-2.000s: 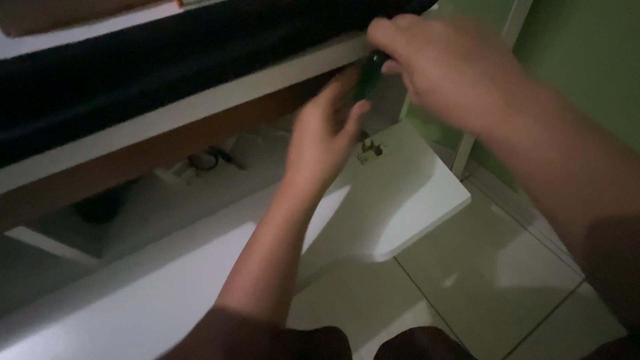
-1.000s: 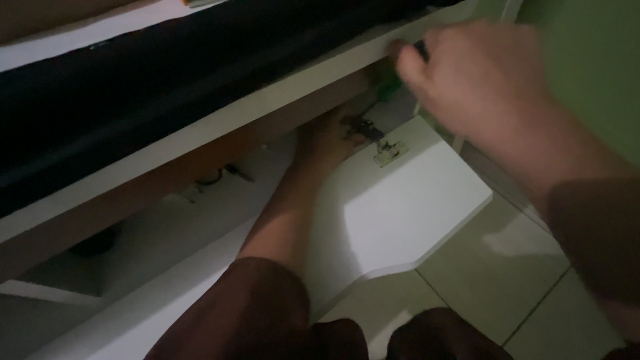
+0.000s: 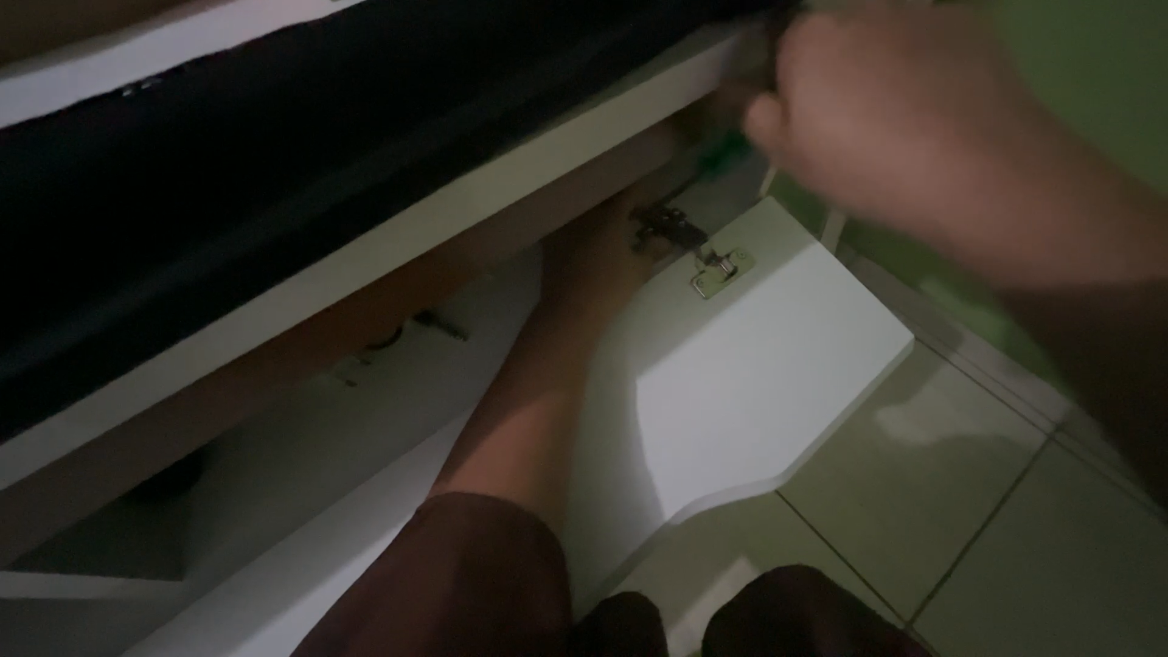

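Note:
A white cabinet door panel (image 3: pixel 748 374) lies open below the cabinet, with a metal concealed hinge (image 3: pixel 721 269) fixed near its edge. The hinge's dark arm (image 3: pixel 671 226) reaches into the cabinet. My left hand (image 3: pixel 607 237) is inside the opening beside that arm; its fingers are mostly in shadow, so its grip cannot be told. A screwdriver with a green handle (image 3: pixel 724 155) points down at the hinge arm. Above it, my right hand (image 3: pixel 849 100) is blurred, its fingers curled near the dark top end of the tool.
The cabinet's white front edge (image 3: pixel 511 201) runs diagonally above the opening, under a black covering (image 3: pixel 274 173). Small metal parts and a dark tool-like item (image 3: pixel 441 325) lie inside. A green wall (image 3: pixel 1086 82) stands at the right, above pale floor tiles (image 3: pixel 912 474).
My left hand, near the screwdriver two seconds ago, has moved down to the hinge arm. The green screwdriver now reaches that arm.

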